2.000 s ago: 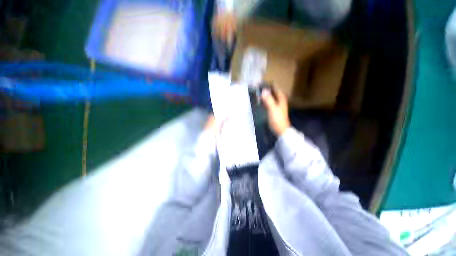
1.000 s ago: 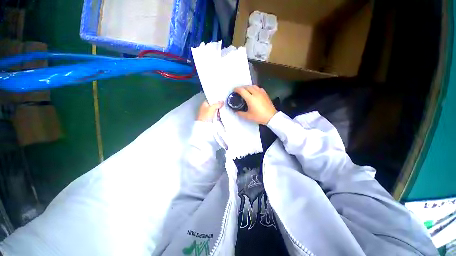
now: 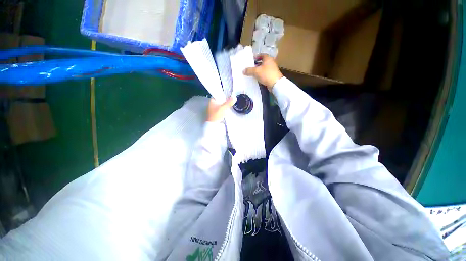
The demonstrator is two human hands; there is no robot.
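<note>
A white ribbed foam sheet [image 3: 246, 135] lies lengthwise over my lap, with more strips fanned out at its far end. A round glossy black part [image 3: 243, 104] sits on the foam near its middle. My left hand [image 3: 219, 109] grips the foam strips at the left edge, its thumb beside the black part. My right hand [image 3: 265, 72] holds the far end of the top sheet; some fingertips are hidden. Several white wrapped parts [image 3: 267, 34] stand grouped in the left corner of the open carton.
The open brown carton [image 3: 301, 48] is ahead. A blue tote [image 3: 92, 25] with a pale liner is ahead left, beside a film-wrapped blue trolley handle [image 3: 117, 69] with a red cord. A large foam mass [image 3: 102, 199] lies left. A green bench [image 3: 444, 153] runs along the right.
My right hand has let go of the black part, which now rests on the foam, and has moved forward to the sheet's far end. The foam strips have spread apart.
</note>
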